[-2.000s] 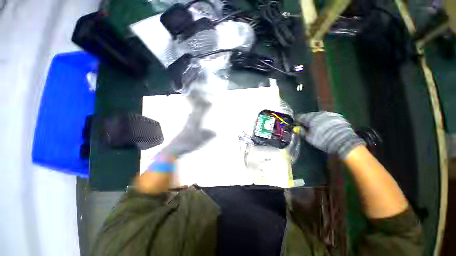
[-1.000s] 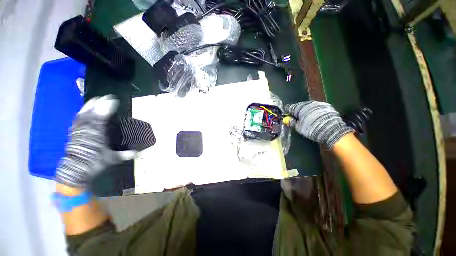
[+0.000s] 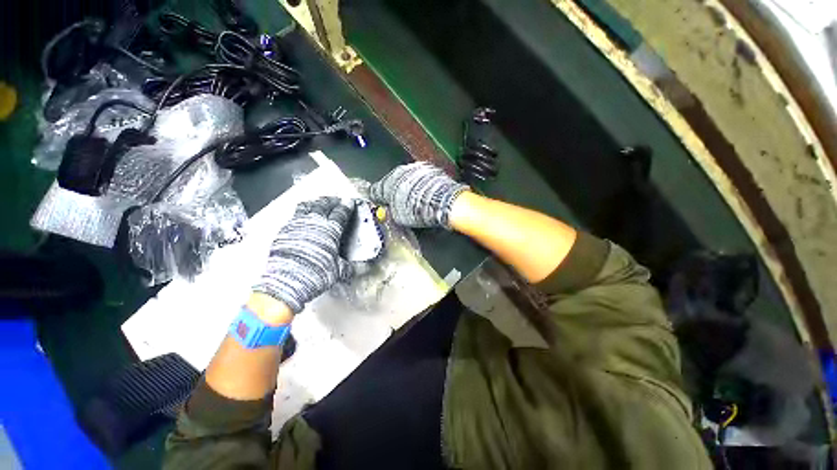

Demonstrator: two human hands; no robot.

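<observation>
The rounded-square device housing is tilted between my gloved hands above the white work sheet. A pale grey face with a dark rim shows; I cannot tell whether this is the cover, and no wires show. My left hand grips its left side. My right hand is closed at its upper right, on a small thing with a yellow end. Crinkled clear plastic lies under and beside the housing. A ribbed black stack of covers stands at the sheet's lower left.
Bubble-wrapped black units and coiled black cords with plugs are piled upper left. A blue bin is at the left edge. A coiled black cord lies beyond my right hand, past the brown bench edge. A cream frame post rises at the top.
My left hand has moved from the stack of covers to the housing, which is now tilted. My right hand remains beside it. The flat cover no longer shows clearly on the sheet. The view has turned.
</observation>
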